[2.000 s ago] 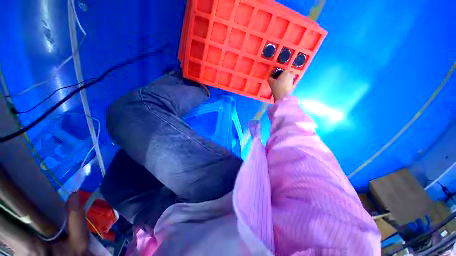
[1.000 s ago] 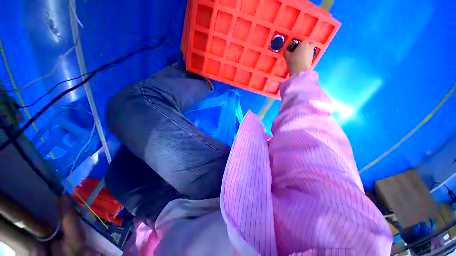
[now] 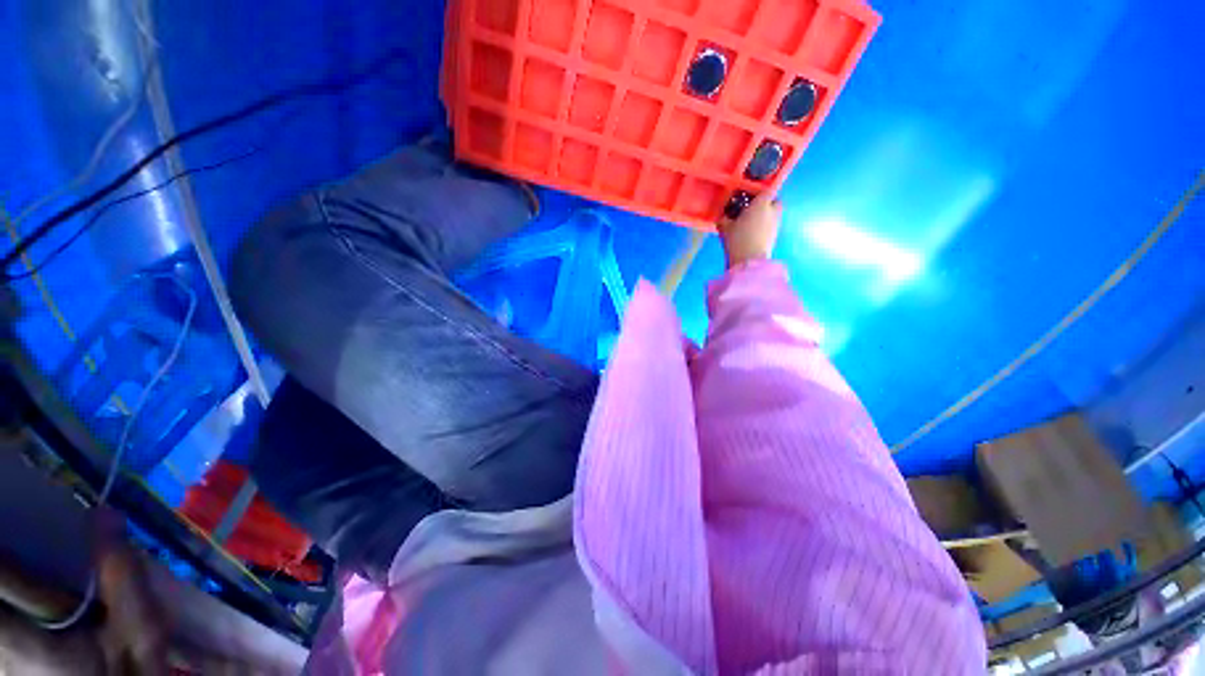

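Note:
A red-orange tray (image 3: 634, 114) with square pockets lies at the top centre, on top of a stack. Dark round smartwatch bodies (image 3: 707, 73) sit in a few of its right-hand pockets. My right hand (image 3: 752, 229) is at the tray's near right corner, its fingers on a dark watch body (image 3: 739, 205) at the corner pocket; the fingertips are partly hidden. A blurred, dark hand shape (image 3: 126, 601) shows at the lower left edge; its fingers and anything in it cannot be made out.
A blue stool (image 3: 562, 271) stands below the tray, beside my bent jeans-clad leg (image 3: 410, 304). Black and white cables (image 3: 198, 130) run down the left side. Red material (image 3: 245, 522) lies at lower left. A brown cardboard box (image 3: 1064, 482) is at lower right, on the blue floor side.
The tray has shifted slightly left and up in view. The middle watch of the row of three has left its pocket. My right hand has moved down to the tray's near corner.

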